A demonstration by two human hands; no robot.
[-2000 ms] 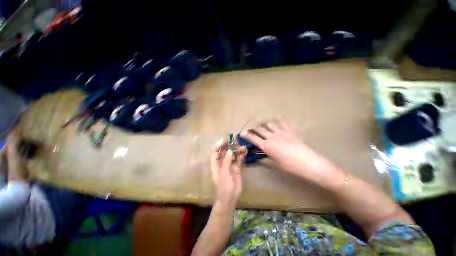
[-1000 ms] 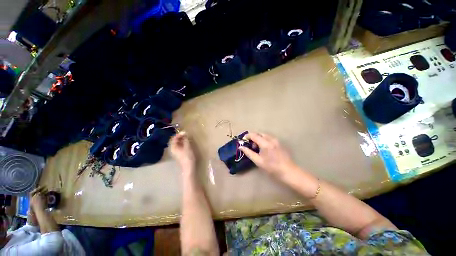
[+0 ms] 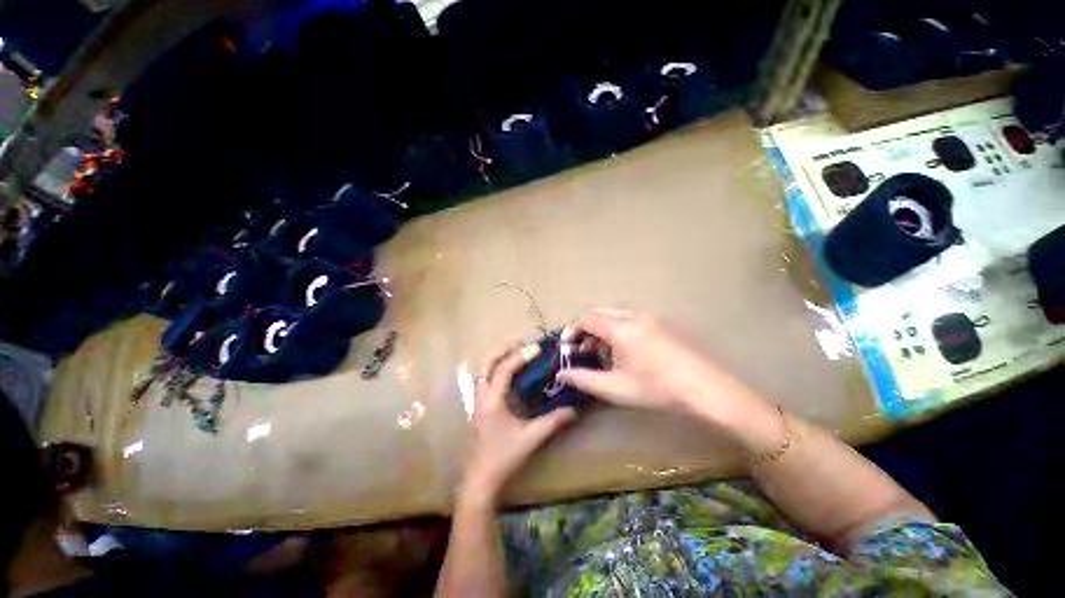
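Note:
A dark speaker housing (image 3: 538,380) is on the bench in front of me, its wired side facing up. My left hand (image 3: 505,411) is wrapped around its left side. My right hand (image 3: 627,364) is on its right side, fingertips at pale and reddish lead wires (image 3: 564,357) on top. A thin wire (image 3: 523,298) curves up and away behind the housing. Whether my right fingertips pinch a small part is too blurred to tell.
Several dark housings (image 3: 275,333) stand at the left, with wired board bundles (image 3: 208,411) before them and a small bundle (image 3: 380,354) beside. More housings (image 3: 605,115) line the back. At right, one housing (image 3: 890,240) stands on a printed sheet (image 3: 864,213). A person's arm (image 3: 41,561) is at far left.
My left hand has moved from beside the left housings to the housing in front of me and now holds it. A small bundle now lies right of the left group. The camera view has shifted slightly.

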